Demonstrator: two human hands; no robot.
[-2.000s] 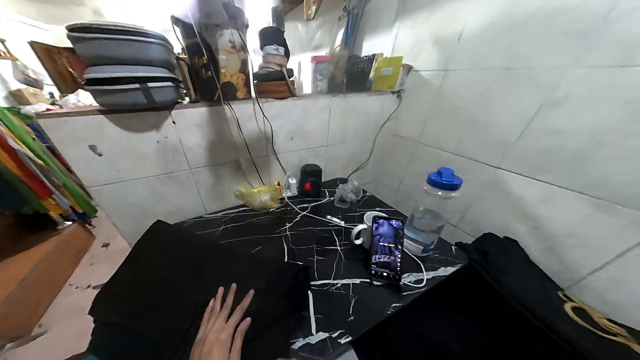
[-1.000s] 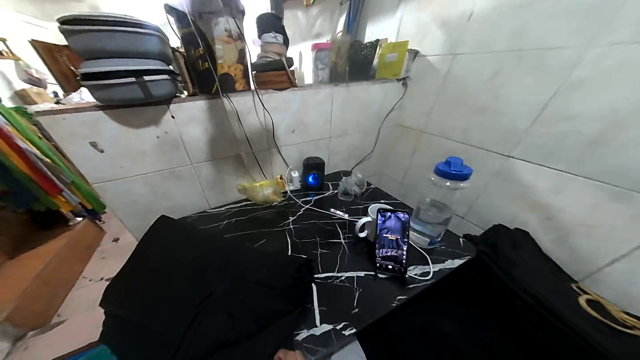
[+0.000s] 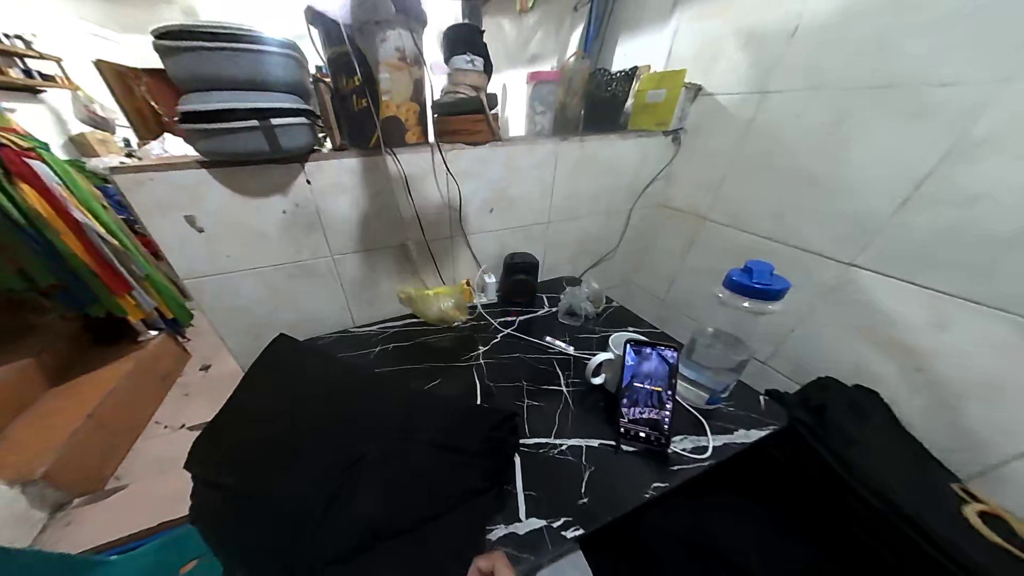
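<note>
At the bottom edge, only a fingertip part of what seems to be my left hand (image 3: 490, 564) shows, between two black cloths; whether it holds anything is hidden. To its left, a folded black cloth (image 3: 344, 464) lies in a heap on the black marble-patterned tabletop (image 3: 552, 400). On its right a second black fabric piece (image 3: 768, 496) spreads to the lower right, with a gold-coloured print (image 3: 988, 516) at its edge. A small grey-white piece (image 3: 564, 562) pokes out beside the fingertip. My right hand is out of view.
A lit smartphone (image 3: 646, 394) leans on a white mug (image 3: 612, 364), beside a blue-lidded water bottle (image 3: 724, 344). Behind are a yellow plastic bag (image 3: 436, 304), a black speaker-like device (image 3: 518, 278) and cables. Tiled walls border the table; grey cases (image 3: 244, 88) stand on the ledge.
Two seconds ago my left hand lay spread on the left black cloth; it has left that spot, and just a bit of hand shows at the bottom centre.
</note>
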